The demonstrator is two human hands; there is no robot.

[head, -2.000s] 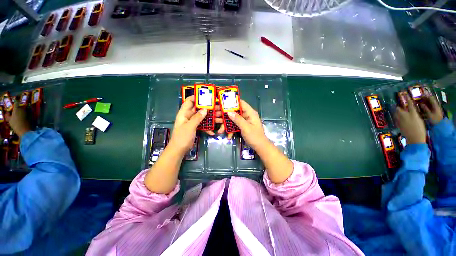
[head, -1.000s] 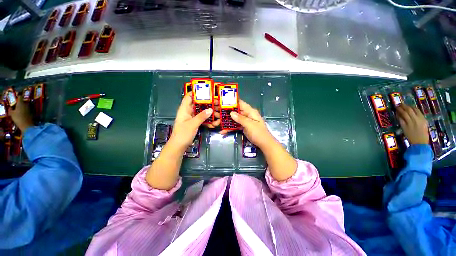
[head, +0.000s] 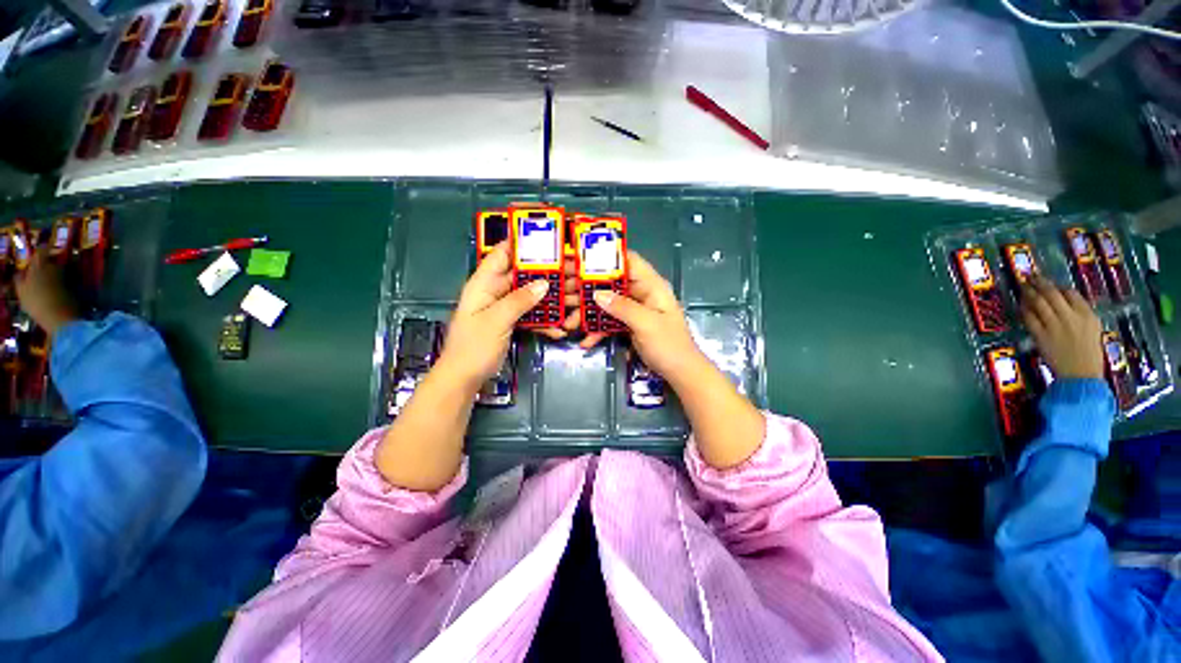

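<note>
My left hand holds an upright red-orange keypad phone with a lit white-blue screen, thumb on its keypad. My right hand holds a second lit phone beside it, thumb on its keys. Both phones are above a clear plastic tray. Another phone with a black screen shows behind the left phone. Dark face-down phones lie in the tray's near pockets, at the left, partly behind my left forearm, and at the right. The hands hide part of the tray.
Left on the green bench lie a red stick, white squares, a green square and a dark block. A red pen lies on the white strip. Blue-sleeved workers flank me; trays of phones are beside them.
Both hands still hold the two phones, with slight shifts and tilts. At the right, the other worker's one hand has left the phones and the other now reaches over the tray, where more phones show.
</note>
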